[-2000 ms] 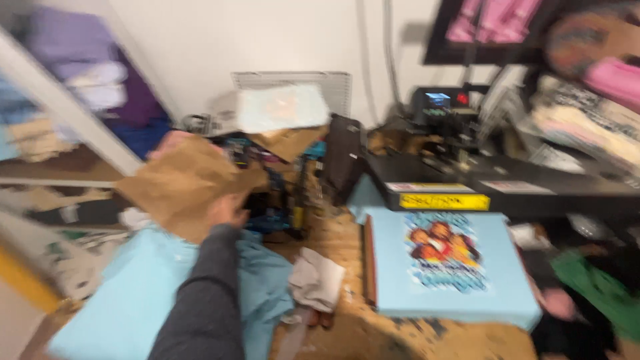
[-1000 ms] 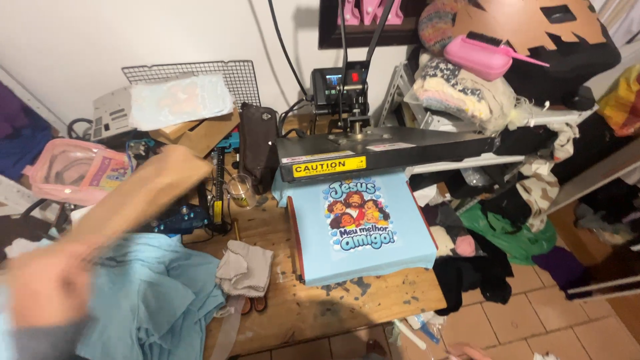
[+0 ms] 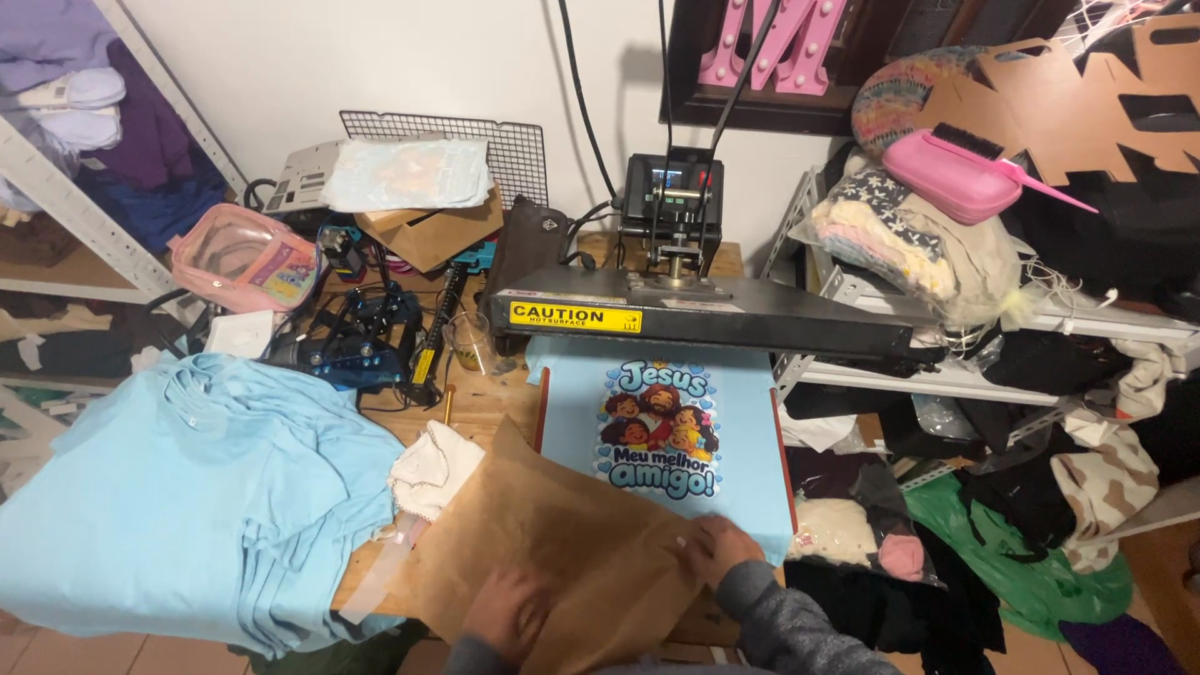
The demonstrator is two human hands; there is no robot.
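Observation:
A brown protective sheet [image 3: 562, 553] lies slanted in front of the heat press, over the table edge and the near part of the platen. My left hand [image 3: 511, 609] rests on its lower part, blurred, its fingers' hold not clear. At its right edge, my right hand [image 3: 717, 548] pinches the sheet. A light blue shirt [image 3: 750, 450] with a colorful cartoon print [image 3: 659, 431] is spread on the platen. Above the shirt's far end sits the black upper plate of the heat press [image 3: 712, 323], swung aside to the right.
Light blue shirts [image 3: 187, 506] are piled at the left. A white cloth [image 3: 436, 469], a clear glass [image 3: 472, 342] and a blue-black device [image 3: 361, 342] stand near the press. Printed sheets [image 3: 408, 173] top a cardboard box [image 3: 431, 230]. Right of the table are shelves [image 3: 937, 375] with bagged textiles.
The brown sheet, held over the left side of the table earlier, is now in front of the press. Both my hands are at it, and the right hand has come into view.

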